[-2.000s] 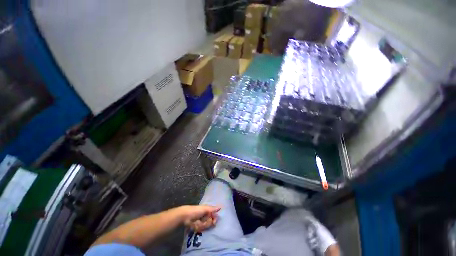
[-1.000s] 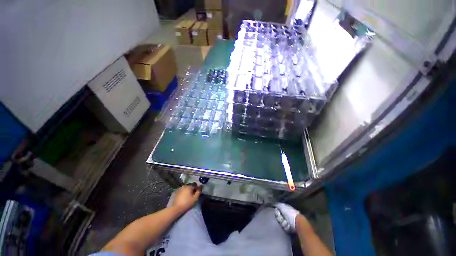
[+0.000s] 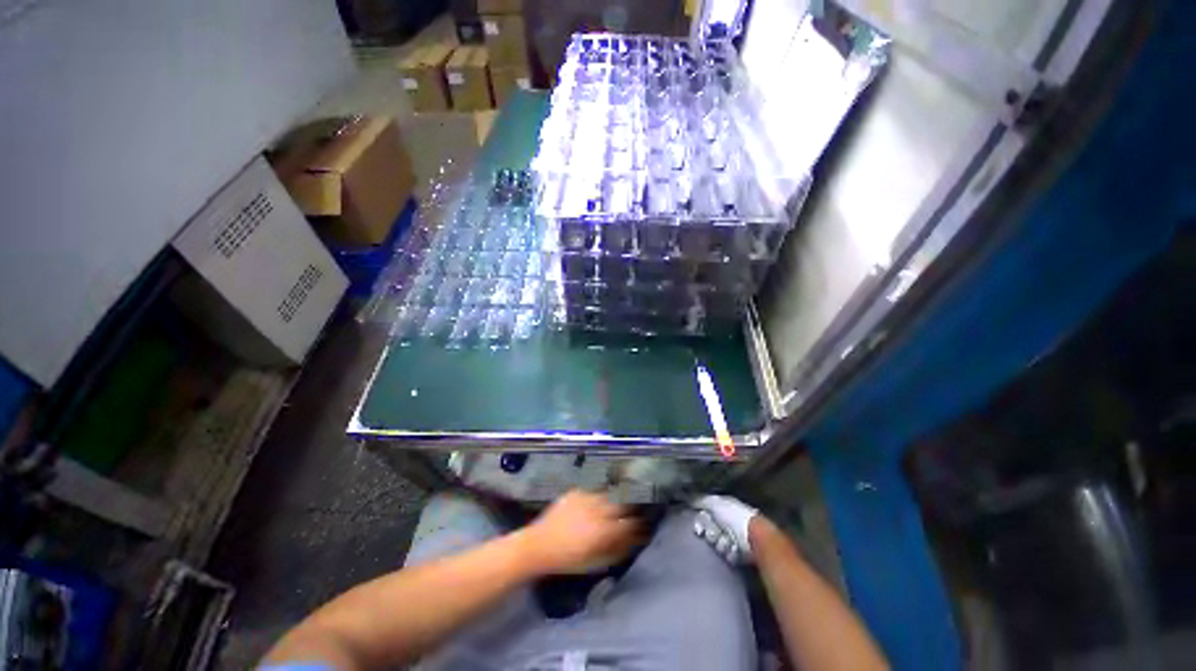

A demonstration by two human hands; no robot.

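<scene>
My bare left hand point(image 3: 586, 531) is over my lap below the bench's front edge, fingers curled; it is blurred and I cannot tell if it holds anything. My right hand point(image 3: 725, 527), in a white glove, rests by my right thigh with fingers bent; whether it holds something is hidden. A flat clear blister tray point(image 3: 472, 269) lies on the green bench point(image 3: 525, 393), with a few black-filled pockets at its far end. A tall stack of blister trays point(image 3: 656, 184) stands to its right. A slim white tool with an orange-red end point(image 3: 714, 409) lies at the bench's right front.
An open carton point(image 3: 361, 184) sits on a blue crate point(image 3: 354, 262) left of the bench. More cartons point(image 3: 446, 79) are behind. A white vented box point(image 3: 262, 262) stands at left. The blue machine frame point(image 3: 853, 498) is at right. A small black part point(image 3: 513, 461) lies beneath the bench's front edge.
My left hand has moved right, across my lap towards the gloved right hand. The view has turned, so the bench sits further left and more squarely ahead.
</scene>
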